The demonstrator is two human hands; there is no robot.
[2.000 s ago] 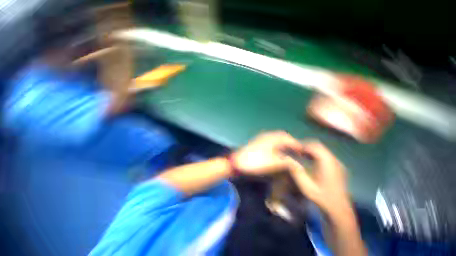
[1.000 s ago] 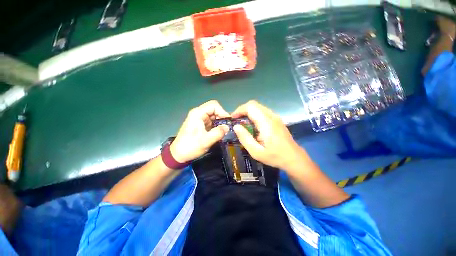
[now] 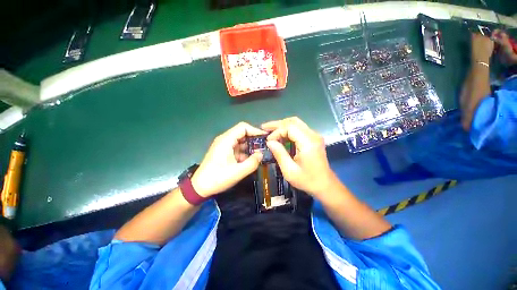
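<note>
An opened phone unit (image 3: 274,190) is held over my lap, with a gold-orange strip inside and a silver-white patch at its lower end. My left hand (image 3: 225,158) grips its upper left side, thumb on the top end. My right hand (image 3: 301,154) grips the upper right side, thumb and fingers at the top end. Dark small parts show between my thumbs; a bit of green shows by my right fingers. Whether a loose part is pinched there I cannot tell.
An orange-red bin (image 3: 282,63) of small white pieces stands ahead on the green bench (image 3: 142,124). A clear compartment tray (image 3: 340,116) of tiny parts lies right. Phone units (image 3: 432,41) lie beyond it and on the far belt. An electric screwdriver (image 3: 13,177) is far left. Neighbours' arms (image 3: 475,85) show.
The view has steadied since the blurred first frame. Since one second ago my fingers have shifted slightly at the phone's top end, uncovering more dark parts. The neighbour's hands at right have come into view.
</note>
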